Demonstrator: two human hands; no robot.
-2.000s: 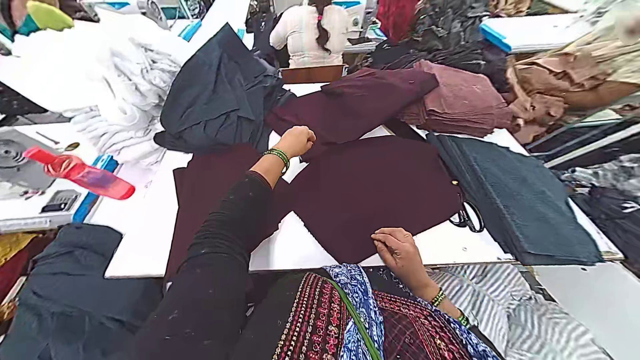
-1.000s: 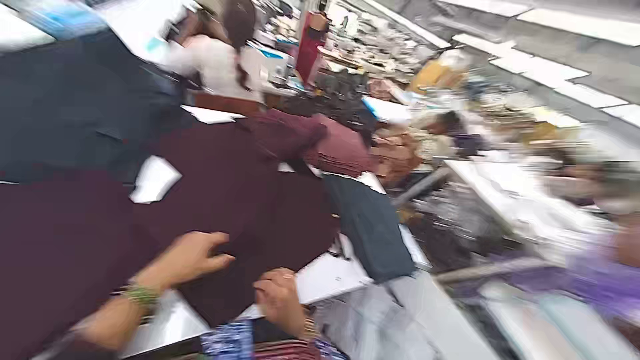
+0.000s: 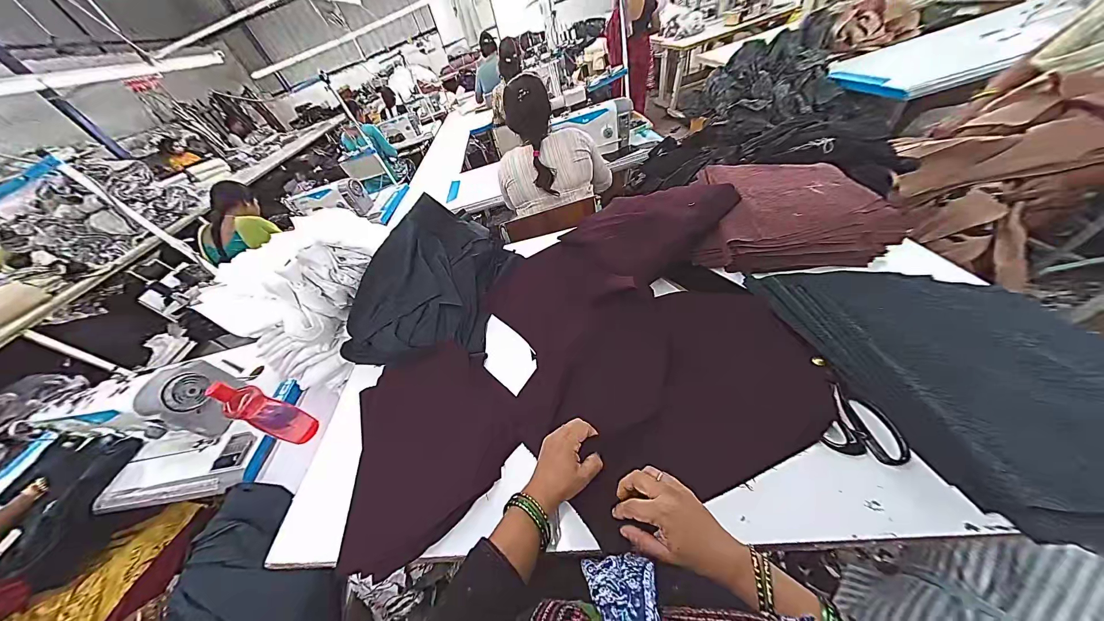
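Observation:
Dark maroon fabric pieces (image 3: 707,379) lie spread over a white table (image 3: 862,504). My left hand (image 3: 565,466) rests on the maroon cloth near the table's front edge, fingers curved and thumb apart. Just right of it, my right hand (image 3: 660,513) is at the cloth's lower edge with bent fingers; whether it pinches the cloth is not clear. Black-handled scissors (image 3: 867,431) lie to the right, their blades partly under the maroon cloth. Dark blue-grey cloth (image 3: 423,285) is heaped at the back left, and a stack of the same tone (image 3: 949,371) lies at the right.
A dusty-rose fabric stack (image 3: 802,211) sits at the table's back right. White cloth (image 3: 302,285) is piled at the left, above a red bottle (image 3: 263,412) beside a sewing machine (image 3: 177,392). A seated person (image 3: 552,164) faces away just beyond the table.
My left hand, over the back of the maroon cloth two seconds ago, is now near the front edge beside my right hand. The view swung right and then back.

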